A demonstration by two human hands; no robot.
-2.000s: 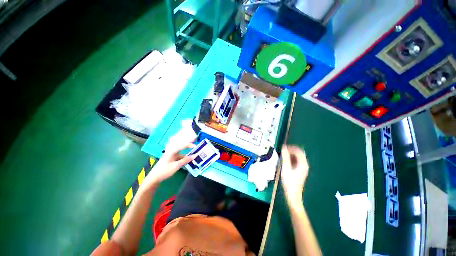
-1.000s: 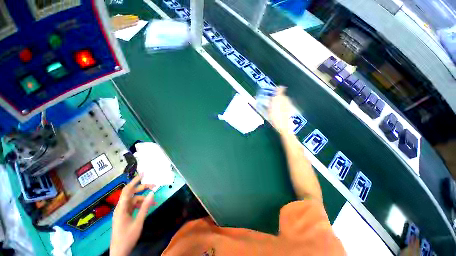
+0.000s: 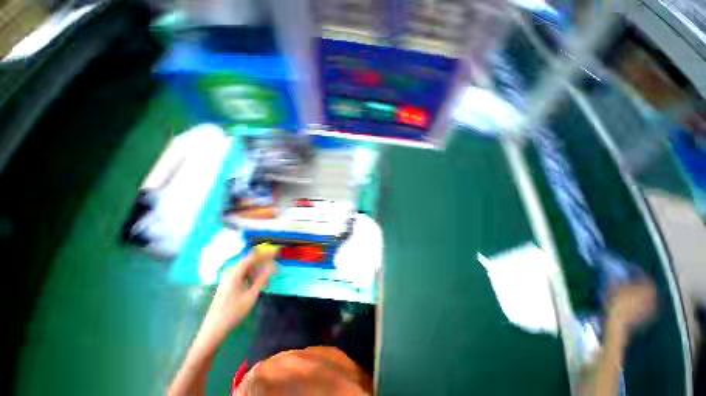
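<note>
The press base plate [image 3: 329,186] is left of centre, with silver tooling [image 3: 285,158] low over an orange-brown nest [image 3: 255,210]. A white-blue shape by the nest is too blurred to name. My left hand [image 3: 246,280] is at the left end of the blue front box, beside its yellow mark, with fingers slightly curled and nothing seen in it. My right hand [image 3: 631,303], strongly blurred, is at the far right over the belt [image 3: 584,267]. A pale blue smear, perhaps a panel, lies at its fingertips; whether it is held cannot be told.
The blue press head [image 3: 182,77] with its green disc and the control box [image 3: 387,85] with a lit red button hang over the base. White cloths [image 3: 360,247] lie at the base corners. A white sheet [image 3: 520,288] lies beside the belt rail. A bin of white film [image 3: 182,189] stands left.
The view has swung back left towards the press. My left hand has moved from the cloth at the box's right end to its left end. My right hand stays over the belt.
</note>
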